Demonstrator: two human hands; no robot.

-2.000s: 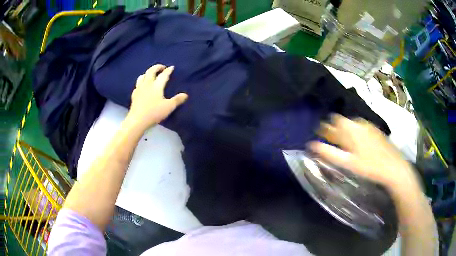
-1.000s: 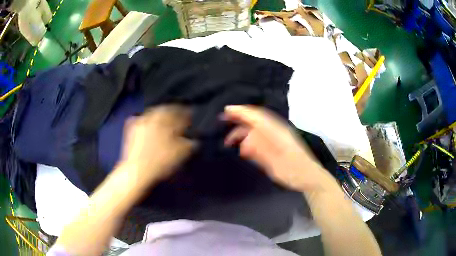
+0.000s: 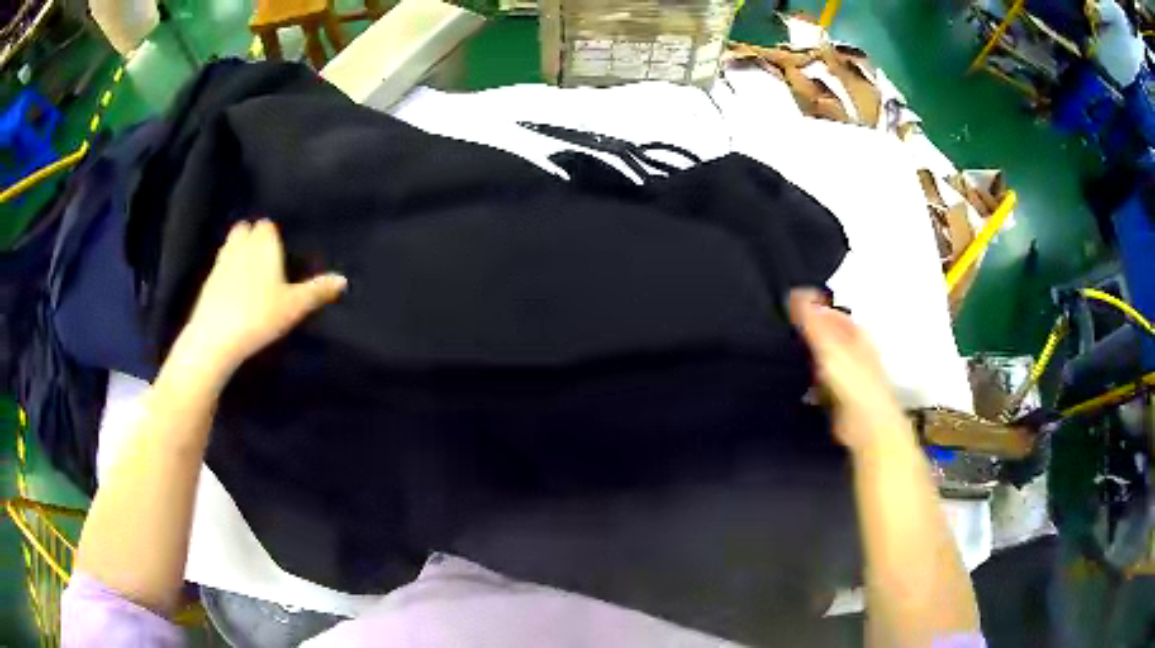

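The black garment (image 3: 545,291) lies spread over the table, with a fold line running across it. My left hand (image 3: 253,291) rests on its left part, thumb spread from the fingers. My right hand (image 3: 842,361) is at its right edge, slightly blurred; whether its fingers pinch the cloth is hidden. The steam iron (image 3: 975,443) stands at the table's right end, its wooden handle and a bit of blue showing, held by no hand. Bluish navy cloth (image 3: 95,310) lies bunched at the far left.
Black shears (image 3: 621,152) lie at the table's far side, partly against the garment. The white table cover (image 3: 899,253) shows at the right. A carton (image 3: 640,38) stands beyond. Yellow rails (image 3: 982,247) and a hose (image 3: 1051,355) are at the right.
The garment has been spread wider, covering the navy padded form and uncovering the shears. My hands have moved apart to its two sides. The iron, let go earlier, stays at the right.
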